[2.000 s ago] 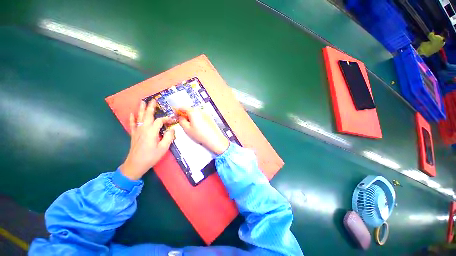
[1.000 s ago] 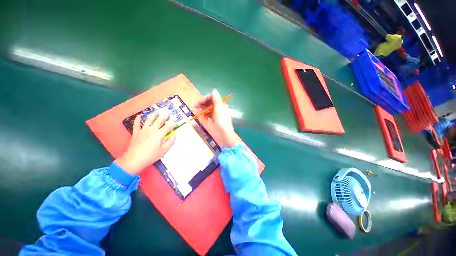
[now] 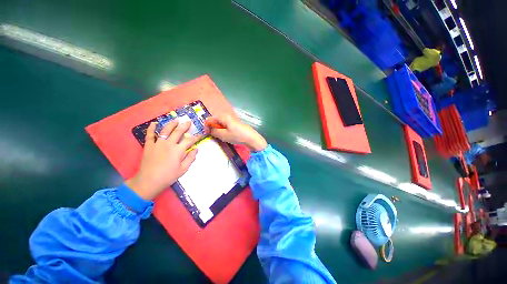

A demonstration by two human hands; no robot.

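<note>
An open tablet lies tilted on a red-orange foam pallet, with a large white battery and a blue-purple board at its upper end. My left hand lies over the board with spread fingers; nothing shows held in it. My right hand is at the tablet's upper right edge, its fingers closed around a thin orange tool, of which only a short part shows. A yellow strip shows between board and battery, beside my left fingertips.
On the green conveyor are a second pallet with a black tablet, and a farther one. At the right are a light-blue fan, a pink-mauve case and a tape roll. A blue crate, red-orange stack and people stand beyond.
My right hand first took up the orange tool in a raised, slanted hold, then lowered it to the tablet's edge. My left hand has shifted up over the board. The view has turned right.
</note>
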